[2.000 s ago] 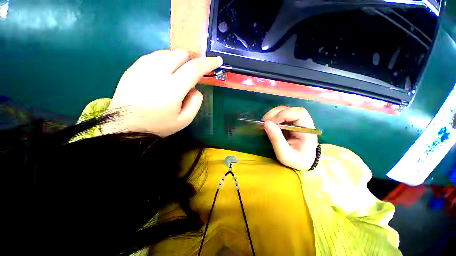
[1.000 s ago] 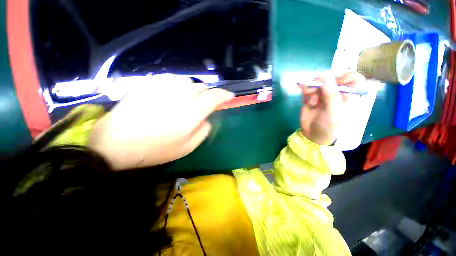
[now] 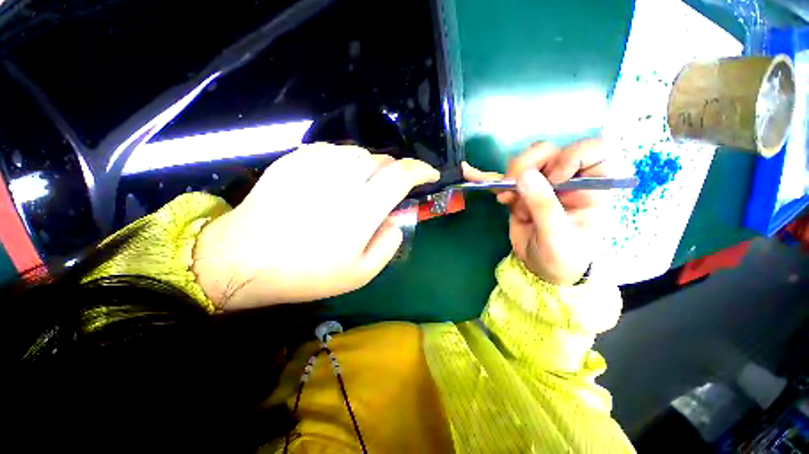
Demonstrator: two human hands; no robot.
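Note:
A glossy black display panel [image 3: 266,80] with bubbles and bright reflections lies on an orange-red foam tray [image 3: 13,235] at the left. My left hand [image 3: 306,226] rests over the panel's near edge, fingertips by its near right corner. A small clear piece [image 3: 405,235] shows under its fingers; whether they grip it is unclear. My right hand [image 3: 559,208] holds metal tweezers [image 3: 590,183] like a pen, their tip at the panel corner beside my left fingertips. A small clear, shiny piece [image 3: 441,201] sits on the red tray edge just below the tip.
On the green mat [image 3: 523,53], a white paper sheet [image 3: 652,97] with a cluster of blue bits [image 3: 655,173] lies right of my right hand. A brown cardboard core [image 3: 718,102] stands beside a blue bin [image 3: 765,182]. Dark hair hides the lower left.
The view has shifted right since the first frame. My right hand with the tweezers has moved from below the panel, then over the paper, to the panel's near right corner. My left hand has moved along the edge to that corner.

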